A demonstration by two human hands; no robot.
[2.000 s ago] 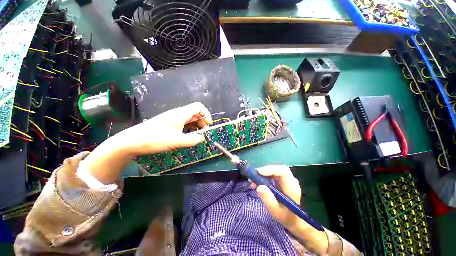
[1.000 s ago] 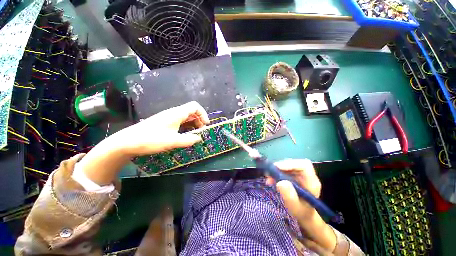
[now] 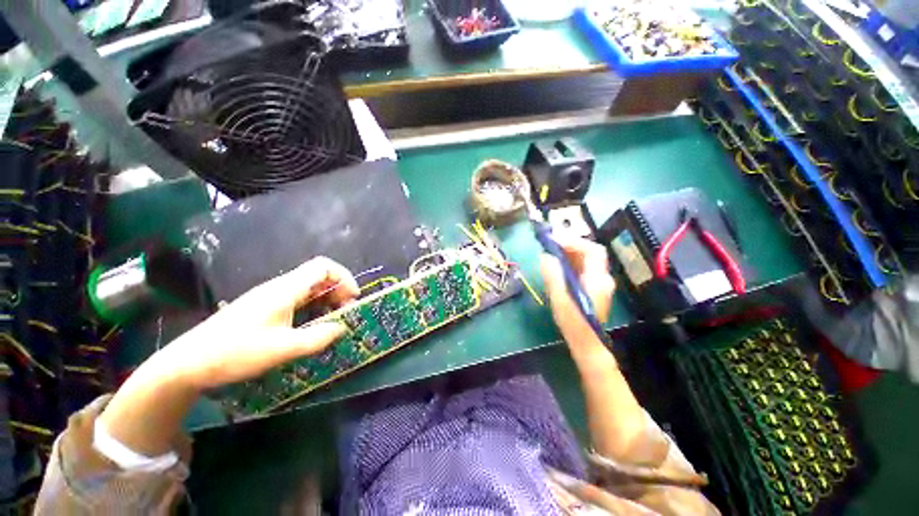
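My left hand (image 3: 292, 320) holds the green circuit board panel (image 3: 403, 310) by its upper edge, tilted up at the front of the bench. A thin lead shows near its fingertips. My right hand (image 3: 581, 287) is closed around the dark blue soldering iron (image 3: 566, 264). The iron's tip is at the right rim of the round tip-cleaning pot (image 3: 500, 191); exact contact cannot be told. Loose lead wires (image 3: 492, 260) lie at the panel's right end. The black work plate (image 3: 302, 224) lies behind the panel.
The solder spool (image 3: 123, 286) is at left, the fume fan (image 3: 264, 131) behind the plate. The iron stand (image 3: 560, 171) is beside the pot. Red-handled pliers (image 3: 700, 252) lie on the soldering station (image 3: 645, 247). Stacked boards (image 3: 776, 413) are at lower right. A blue parts bin (image 3: 655, 38) is on the shelf.
My right hand has moved the iron off the panel, forward and right to the pot. My left hand still holds the panel. The camera view has turned, showing more of the back shelf.
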